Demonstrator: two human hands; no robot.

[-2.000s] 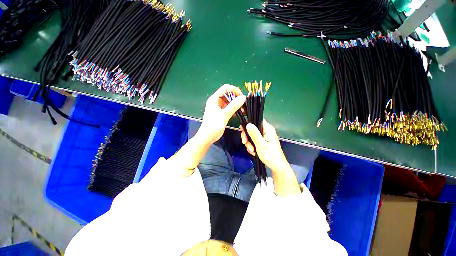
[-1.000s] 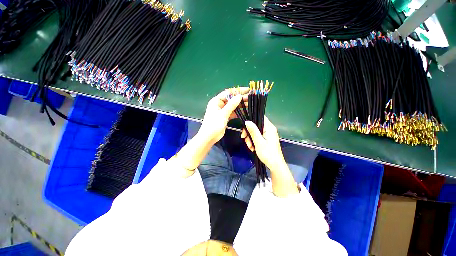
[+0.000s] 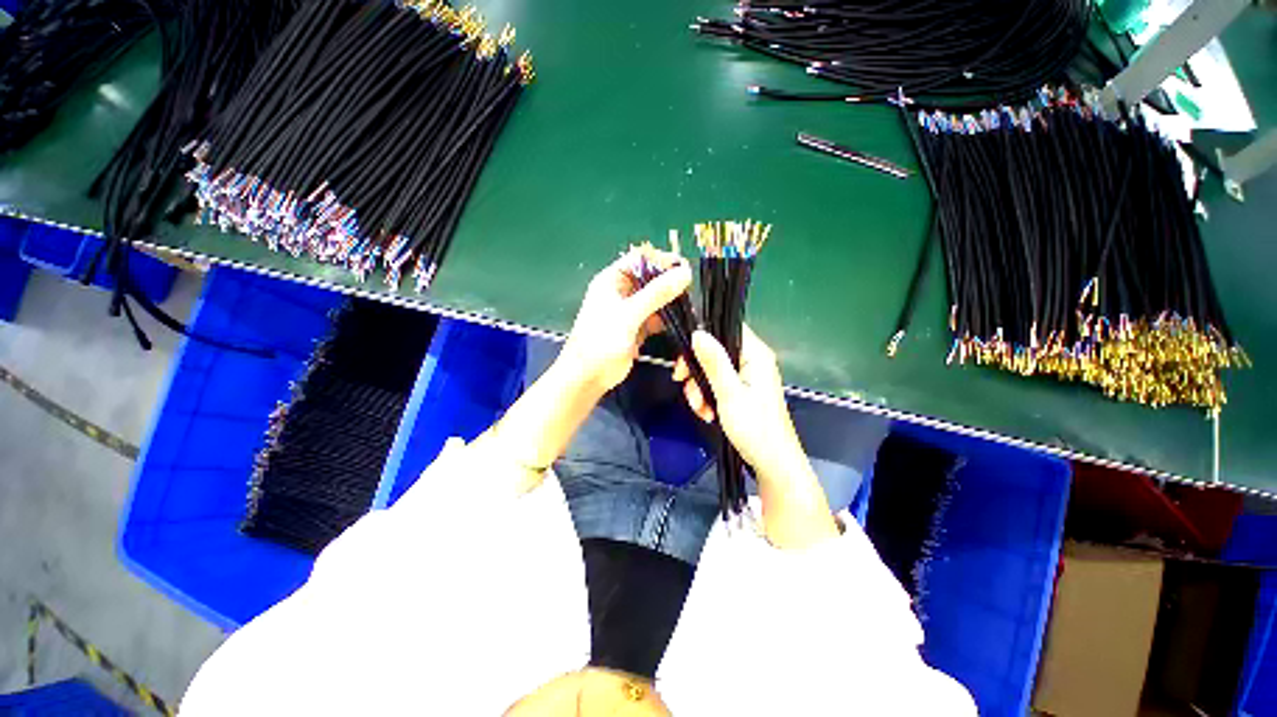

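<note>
A bundle of black cables [image 3: 723, 301] stands roughly upright in front of me at the bench edge, gold tips up. My right hand [image 3: 745, 399] is closed around its lower part. My left hand [image 3: 616, 315] pinches the upper part of a few cables leaning left, apart from the main bundle; their tips are partly hidden by its fingers. The lower cable ends hang below my right hand, over my lap.
The left cable stack [image 3: 357, 140] and right cable stack [image 3: 1078, 238] lie on the green bench [image 3: 616, 126]. A thin grey strip [image 3: 852, 156] and loose long cables [image 3: 910, 49] lie behind. Blue bins [image 3: 189, 490] holding cables and a cardboard box [image 3: 1099, 630] are below the edge.
The hands stay almost in place. The gap between the left-leaning cables and the main bundle's tips has changed slightly, and one tip now stands alone between them.
</note>
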